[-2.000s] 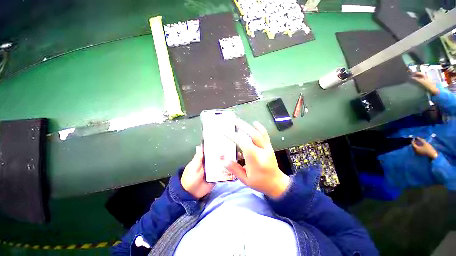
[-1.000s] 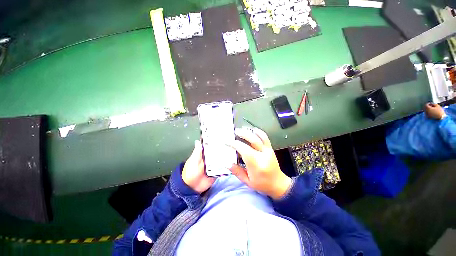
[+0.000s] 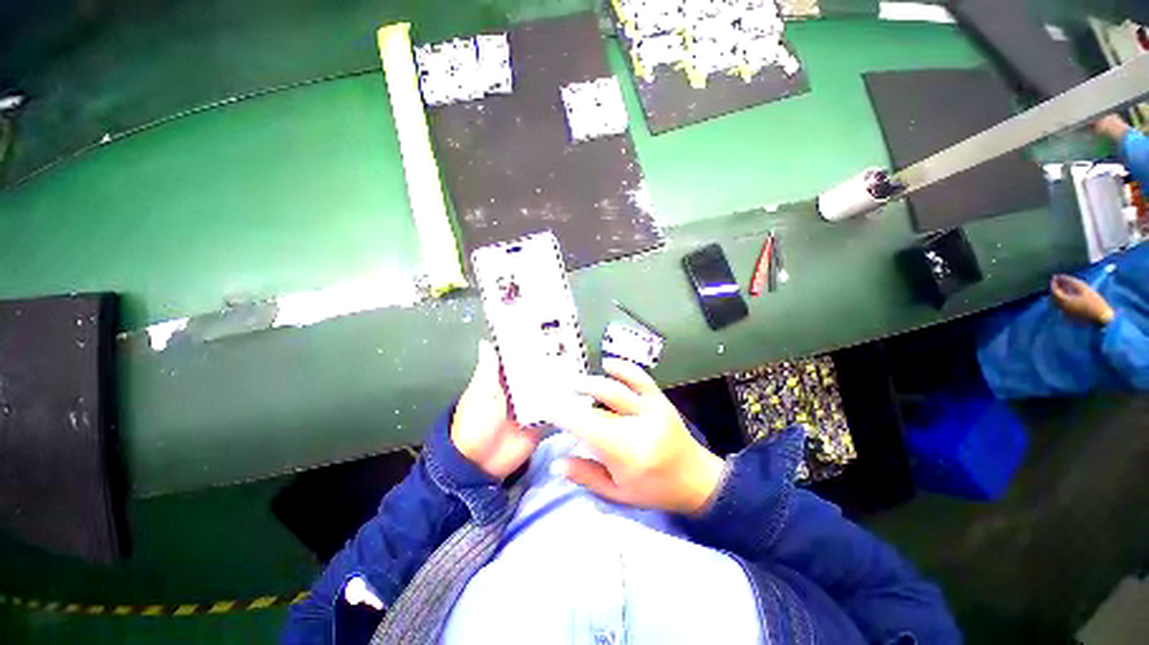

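A smartphone (image 3: 532, 328) with a bright white screen stands out in front of my chest, tilted slightly left. My left hand (image 3: 493, 410) holds it from the lower left side. My right hand (image 3: 643, 439) is at its lower right edge, fingers partly bent and apart, with fingertips over or against the screen edge. A small white electronic assembly (image 3: 633, 344) shows just beyond my right fingers and appears to lie on the bench. The undersides of both hands are hidden.
A black phone (image 3: 716, 286), red-handled tool (image 3: 761, 267), thin tool and black parts box (image 3: 940, 266) lie to the right. Black mats (image 3: 542, 164) carry white assemblies. A metal post (image 3: 1027, 124) slants at right, near another person's hand (image 3: 1081, 300). A filled tote is below.
The phone has tilted left and its screen content has changed. My right hand has moved slightly down, uncovering the small white assembly. The other person's hands have moved.
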